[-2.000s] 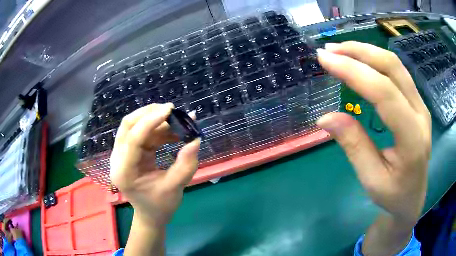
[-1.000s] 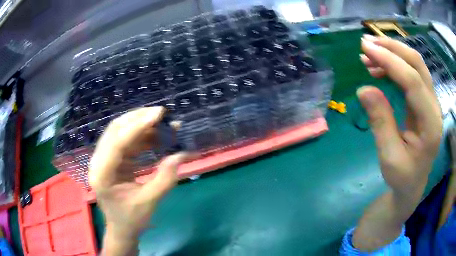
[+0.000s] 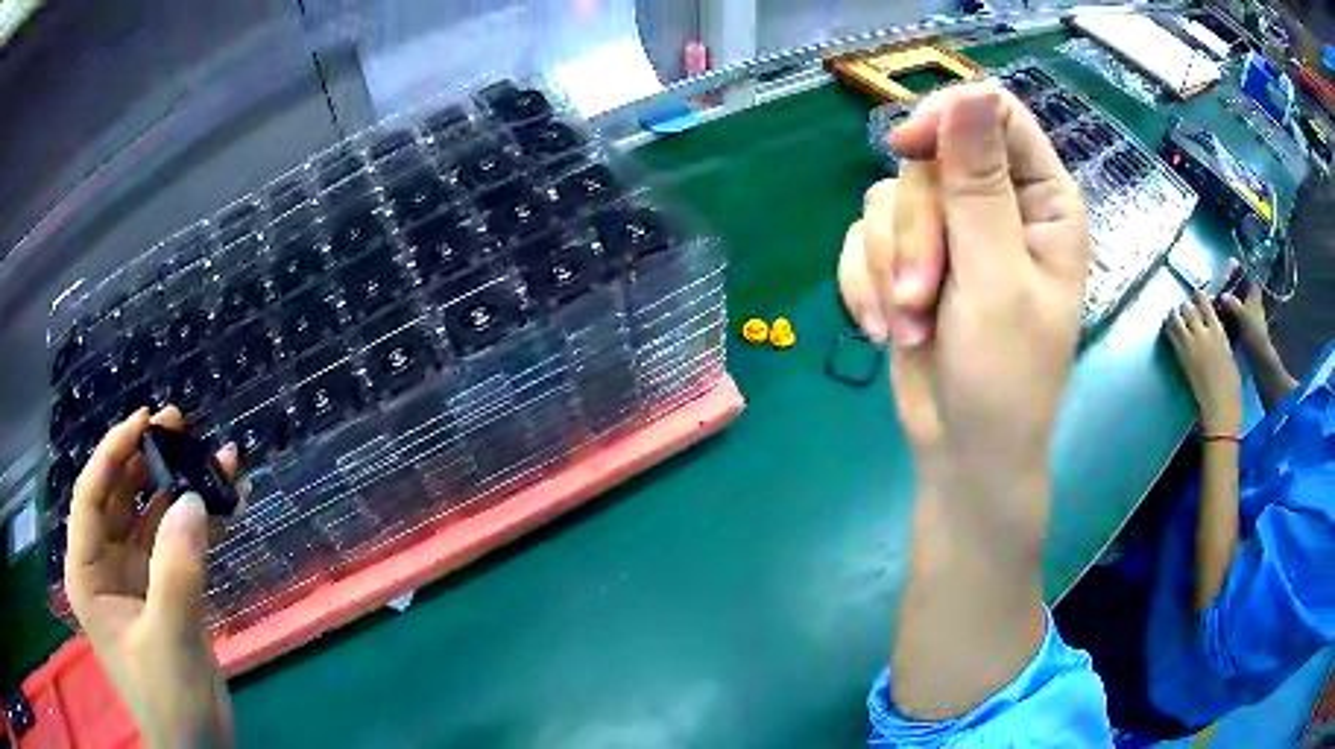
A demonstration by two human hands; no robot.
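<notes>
My left hand (image 3: 154,549) holds a black rounded-square watch case (image 3: 191,468), tilted, between thumb and fingers at the lower left, in front of the tray stack. My right hand (image 3: 974,220) is raised at the right with its fingers curled in and thumb against them; whether anything is between them cannot be seen. A tall stack of clear blister trays (image 3: 564,344) filled with black cases stands on a red-orange base tray (image 3: 513,528). A thin black ring (image 3: 852,360) lies on the green bench, left of my right wrist.
Yellow-orange bits (image 3: 769,334) lie right of the stack. A yellow-brown frame (image 3: 903,69) and a component tray (image 3: 1135,198) are at the back right. A flat red-orange tray (image 3: 81,699) is lower left. Another person in blue (image 3: 1281,542) has hands at the bench's right.
The view has swung right, so the stack appears further left. My right hand has gone from open fingers to curled, closed fingers. My left hand still holds the black case.
</notes>
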